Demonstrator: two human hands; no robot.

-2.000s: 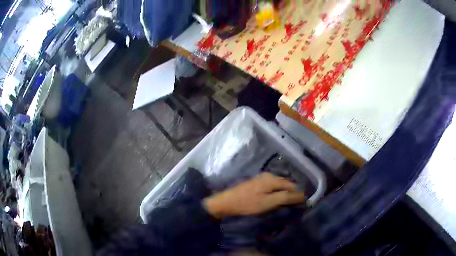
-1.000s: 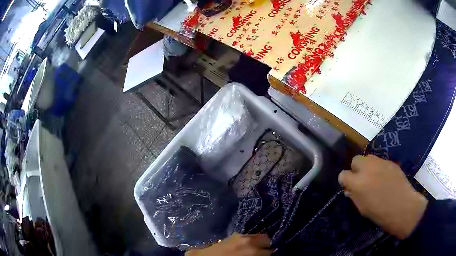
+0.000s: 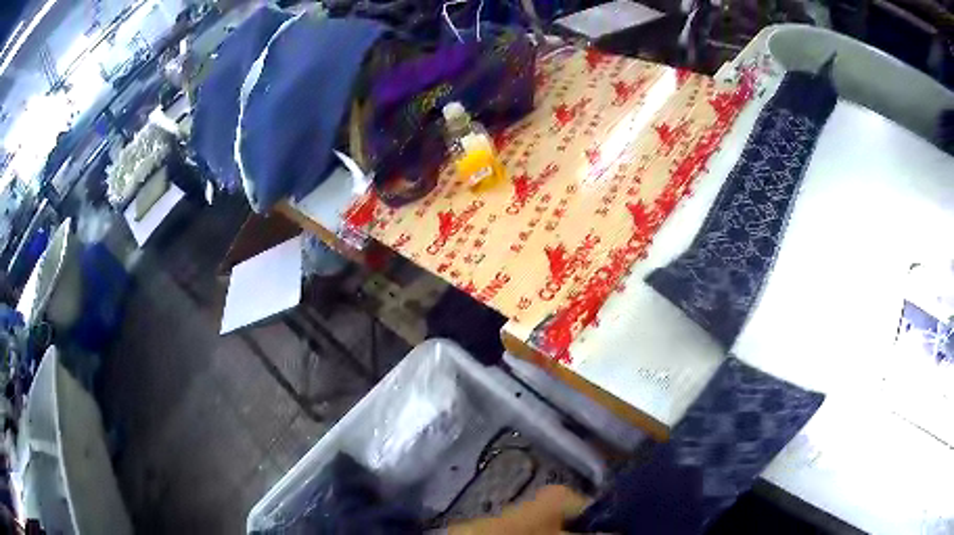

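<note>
A dark blue patterned denim strip (image 3: 755, 199) lies across the white table (image 3: 847, 240), from the pale tub at the back towards the front. A second patterned denim piece (image 3: 748, 418) meets its near end and hangs over the table's front edge, down to the bottom. My left hand (image 3: 528, 514) is blurred and cut off by the bottom edge, beside the hanging cloth's lower part; its fingers and grip cannot be made out. My right hand is out of the picture.
A white-grey bin (image 3: 439, 361) below the table holds clear plastic and dark pieces. A bottle with yellow-orange contents (image 3: 474, 152) stands on the red-lettered board (image 3: 565, 209), beside a dark purple bag (image 3: 450, 84). A pale tub (image 3: 858, 52) is behind the table. A stool (image 3: 264, 284) stands left.
The view has swung up and right. The denim now lies along the table as two pieces meeting end to end. My right hand has left the picture; my left hand stays low.
</note>
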